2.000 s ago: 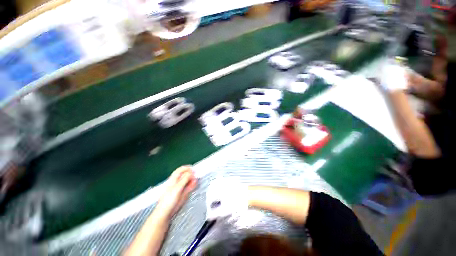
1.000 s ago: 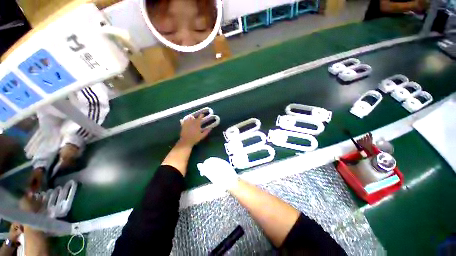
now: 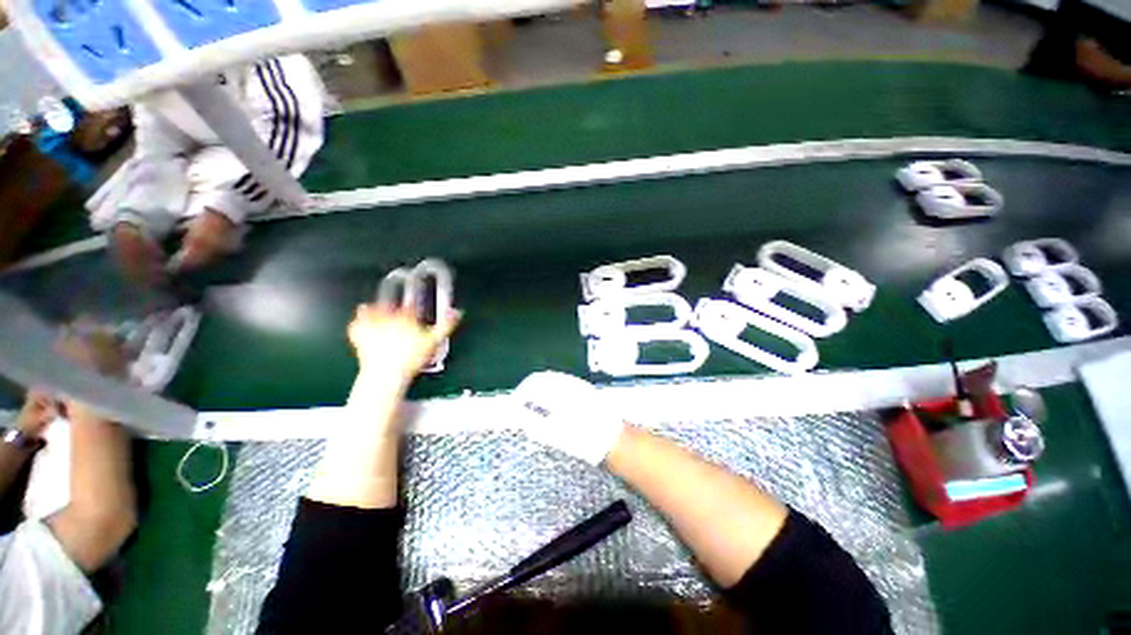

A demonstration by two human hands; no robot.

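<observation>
My bare left hand [image 3: 403,341] lies over two white looped housings [image 3: 433,292] on the green conveyor belt, left of centre. The housings' looped ends point away from me and my hand covers their near parts. My right hand [image 3: 564,414], in a white glove, rests at the near belt rail with nothing seen in it; its fingers blur into the white glove. Several more housings [image 3: 647,352] stand grouped on the belt to the right of my hands.
A black-handled mallet [image 3: 558,548] lies on the bubble wrap mat [image 3: 794,496]. A red parts bin [image 3: 933,478] stands at the right. A thin white ring [image 3: 202,466] lies at the left. Other people's hands and arms [image 3: 99,478] are at the left, near more housings. A power strip hangs above.
My left hand has moved left and nearer, and the two housings under it are now turned upright to the belt. My right hand stays near the rail. The view has shifted.
</observation>
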